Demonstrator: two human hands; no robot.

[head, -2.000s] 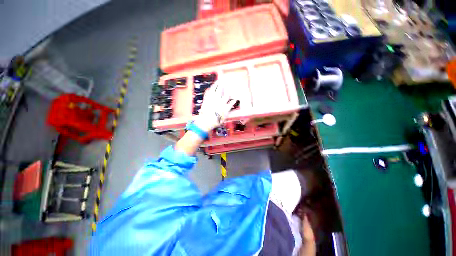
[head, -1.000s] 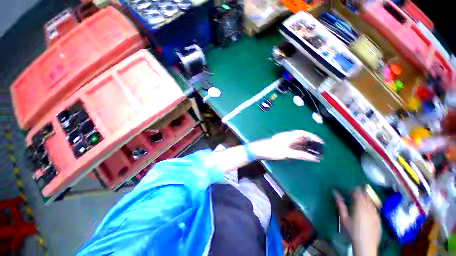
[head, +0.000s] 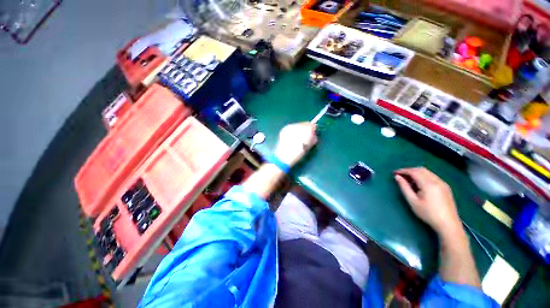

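A small dark square device with a silvery rim [head: 360, 172] lies on the green mat between my hands. My left hand [head: 295, 143], pale and perhaps gloved, rests low over the mat at the left, left of the device. A thin white strip [head: 321, 114] extends from beside its fingertips towards the rear; whether the fingers grip it is hidden. My right hand [head: 427, 195] is bare, right of the device and apart from it, fingers loosely bent and nothing seen in them.
Pink-red trays [head: 181, 162] with rows of dark units stand at the left. A silvery spool [head: 234, 114] stands at the mat's left edge. White discs [head: 357, 119] lie at the rear, before red-edged parts trays [head: 446, 129]. A pale paper [head: 500, 280] lies at the right.
My left hand has let go of the dark device, which now lies on the mat, and has moved left to the white strip. My right hand has moved further over the mat.
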